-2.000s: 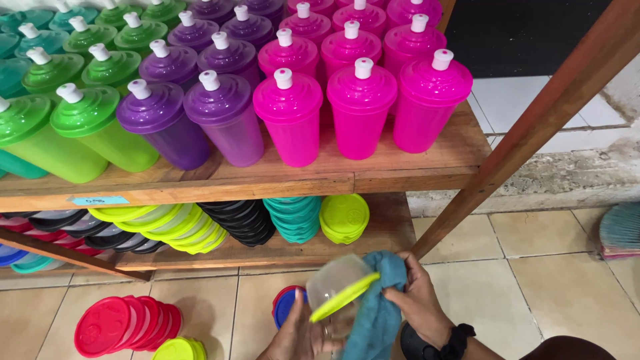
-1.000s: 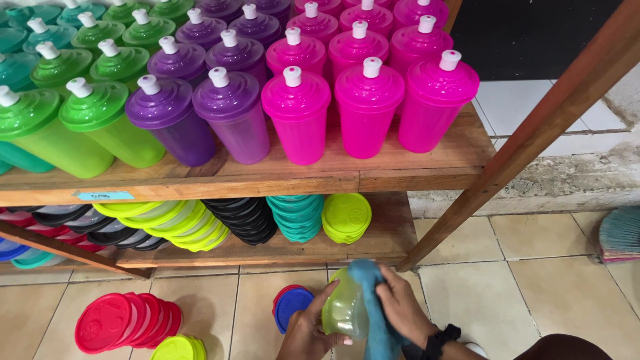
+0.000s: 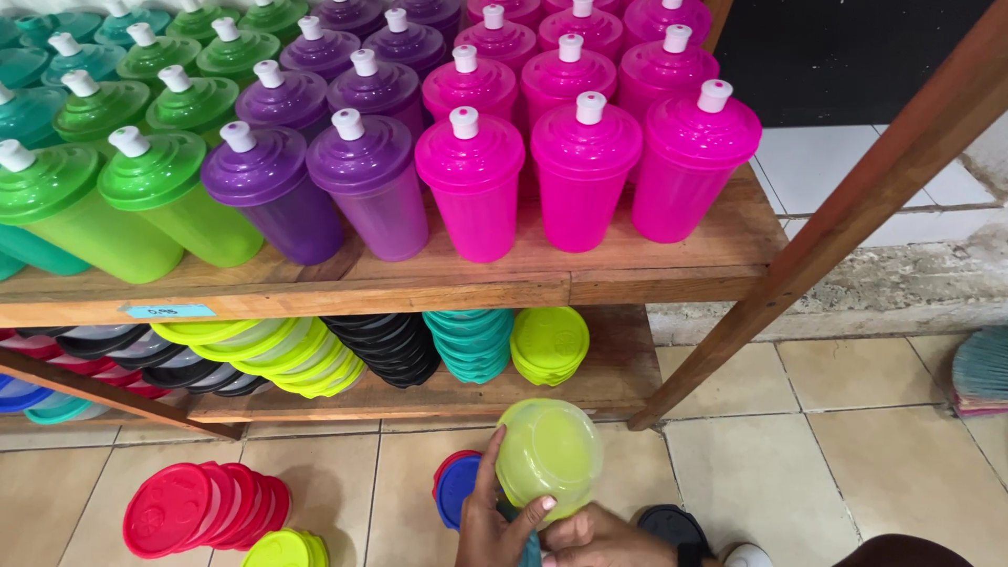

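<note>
A clear round plastic container with a yellow-green lid point(image 3: 550, 457) is tilted with its base toward me, above the floor in front of the shelf. My left hand point(image 3: 500, 504) grips its left and lower side, thumb and fingers around it. At the container's lower edge is my right hand point(image 3: 602, 539), fingers bent, with a dark band at the wrist. Part of a teal cloth point(image 3: 529, 547) shows between the hands; which hand has hold of it I cannot tell. Behind my left fingers lie a blue lid point(image 3: 455, 492) and a red one on the floor.
Pink point(image 3: 587, 177), purple and green bottles fill the wooden shelf point(image 3: 669, 283). Stacked lidded containers point(image 3: 550, 344) stand on the lower shelf. Red-lidded containers point(image 3: 169, 512) and yellow-green ones point(image 3: 279, 551) lie on the tiles. A slanting wooden post point(image 3: 819, 220) is at right, with a teal broom point(image 3: 984, 366) beyond.
The container has been turned so its base faces me. The teal cloth, earlier spread against its right side, now shows only low between my hands. My right hand has moved down.
</note>
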